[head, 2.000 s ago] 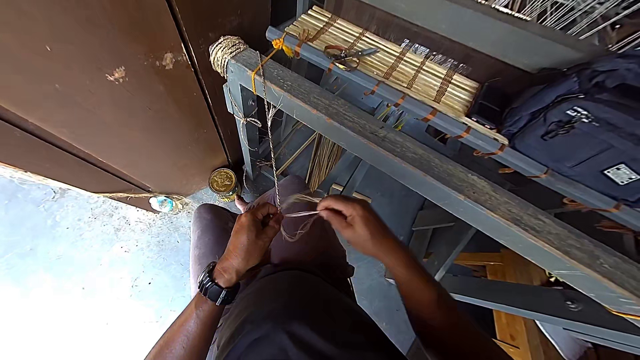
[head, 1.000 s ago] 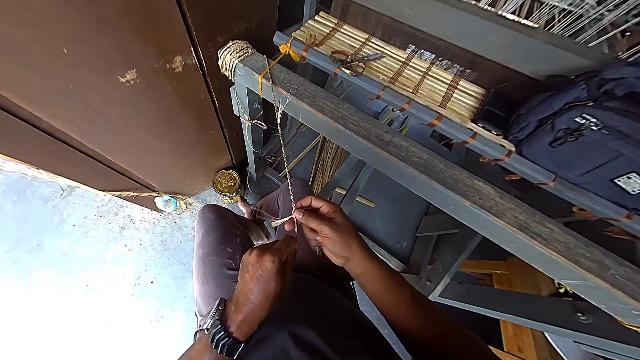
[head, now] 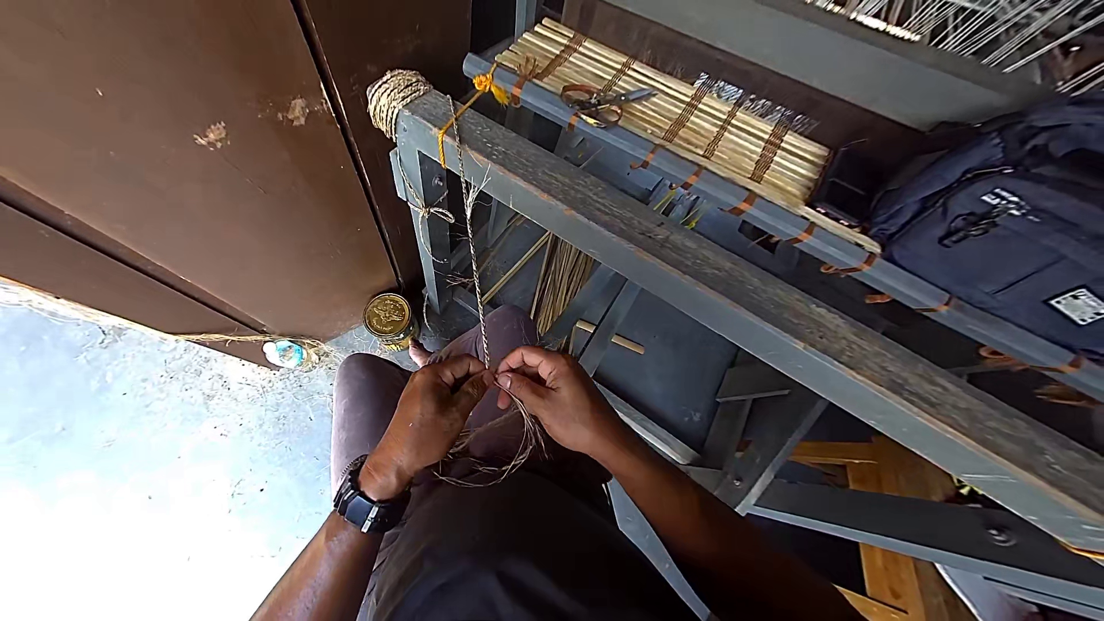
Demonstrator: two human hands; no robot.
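Note:
A thin braided fiber cord (head: 473, 259) runs down from the end of a grey wooden beam to my two hands over my lap. My left hand (head: 435, 410), with a watch on the wrist, pinches the cord's lower end between thumb and forefinger. Close against it, my right hand (head: 552, 397) pinches the fibers at the same spot. Loose fiber strands (head: 523, 444) hang in a loop below the fingers. Frayed ends stick out of the cord near the beam. A coil of rope (head: 397, 97) wraps the beam's end, beside an orange string (head: 457, 121).
The loom's grey beam (head: 690, 259) crosses ahead and to the right. Scissors (head: 604, 102) lie on a slatted reed mat (head: 690, 112). A dark backpack (head: 1000, 224) rests at the right. A round tin (head: 387, 317) stands by the brown metal cabinet (head: 190, 155), near my foot.
My hands were apart with strands spread between them two seconds ago; now they meet at the cord's lower end. My left hand has come up beside my right since one second ago.

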